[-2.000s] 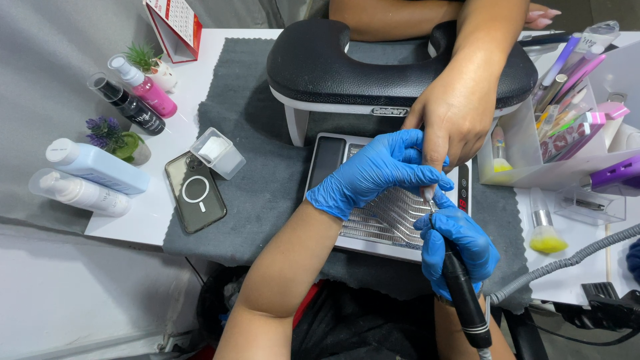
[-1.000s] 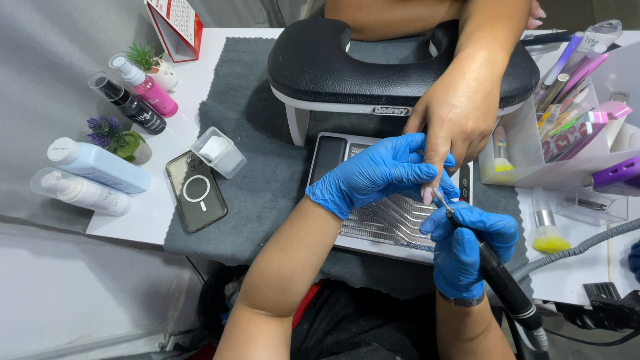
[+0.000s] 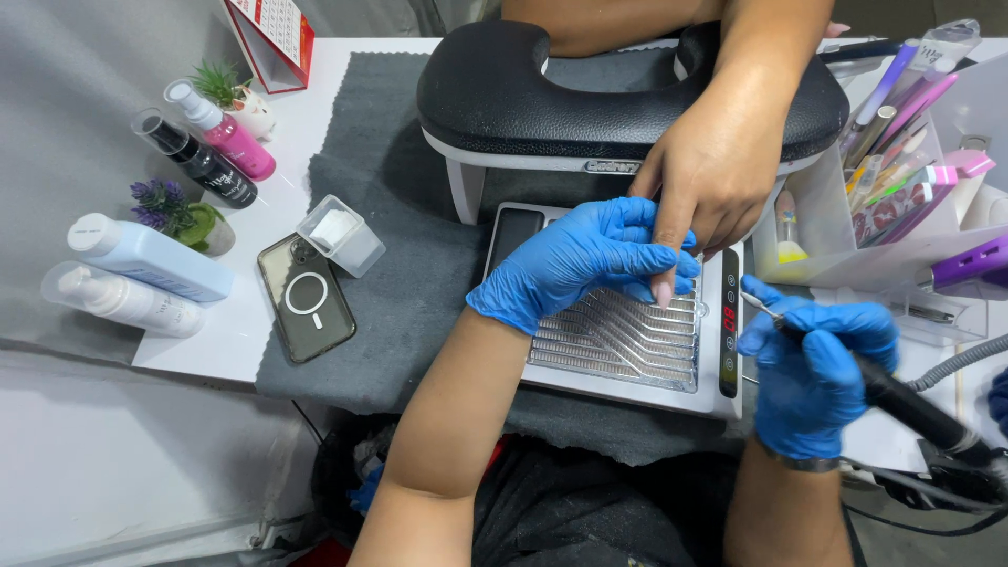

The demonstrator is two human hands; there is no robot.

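Observation:
My left hand (image 3: 587, 256), in a blue glove, grips one finger of another person's hand (image 3: 713, 169), which reaches down over the black padded armrest (image 3: 583, 98). Below them lies a nail dust collector (image 3: 622, 339) with a metal grille and a lit red display. At its right side, my gloved right hand (image 3: 815, 358) is closed around a black electric nail drill handpiece (image 3: 906, 405). The handpiece's pale bit (image 3: 757, 302) points up and left, apart from the held finger. A grey coiled cord lies to the right.
A phone (image 3: 307, 298) and a small clear container (image 3: 341, 236) rest on the grey cloth (image 3: 378, 331). Bottles (image 3: 150, 256), small potted plants (image 3: 197, 224) and a desk calendar (image 3: 272, 43) line the left. A white organizer (image 3: 819, 236) with brushes and files stands right.
My right hand has moved right with the drill handpiece, away from the held finger, where the bit was at the nail earlier. My left hand keeps its hold on the finger.

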